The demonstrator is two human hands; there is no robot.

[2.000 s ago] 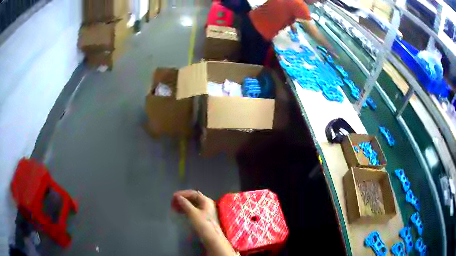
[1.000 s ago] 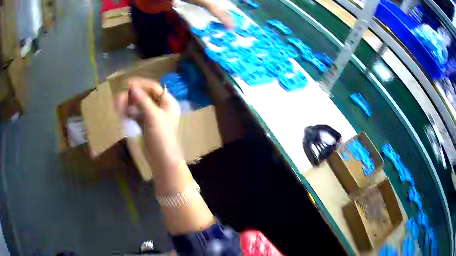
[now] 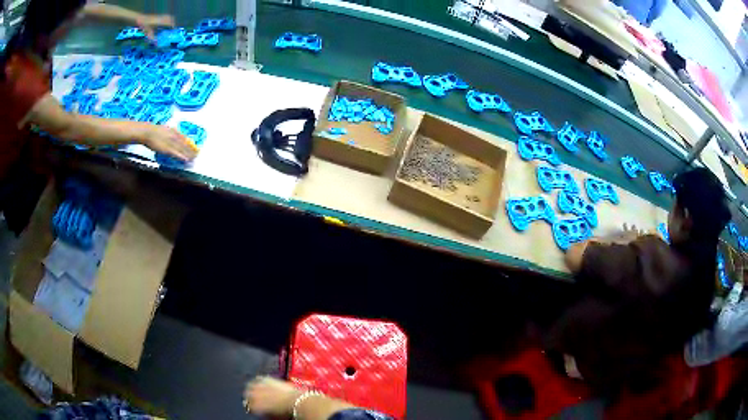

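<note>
A red plastic stool [image 3: 351, 349] with a square top and a centre hole stands in front of me at the bottom middle. My right hand [image 3: 271, 397], with a bracelet at the wrist, is low at the stool's near left side. It is small and blurred, and its grip cannot be made out. A dark patterned sleeve or cloth shows at the bottom left edge; my left hand is not visible. On the bench, a carton tray [image 3: 357, 152] holds small blue parts, and a larger tray [image 3: 435, 212] holds small metal pieces.
A black ring-shaped part [image 3: 285, 141] lies left of the trays. Blue shells [image 3: 531, 212] lie right of them, others ride the green belt [image 3: 348, 61]. A person in red works at left, another in brown at right. An open carton [image 3: 123, 287] stands lower left.
The view has swung right to face the bench, bringing the person in brown into view. My raised right hand has come down beside the stool.
</note>
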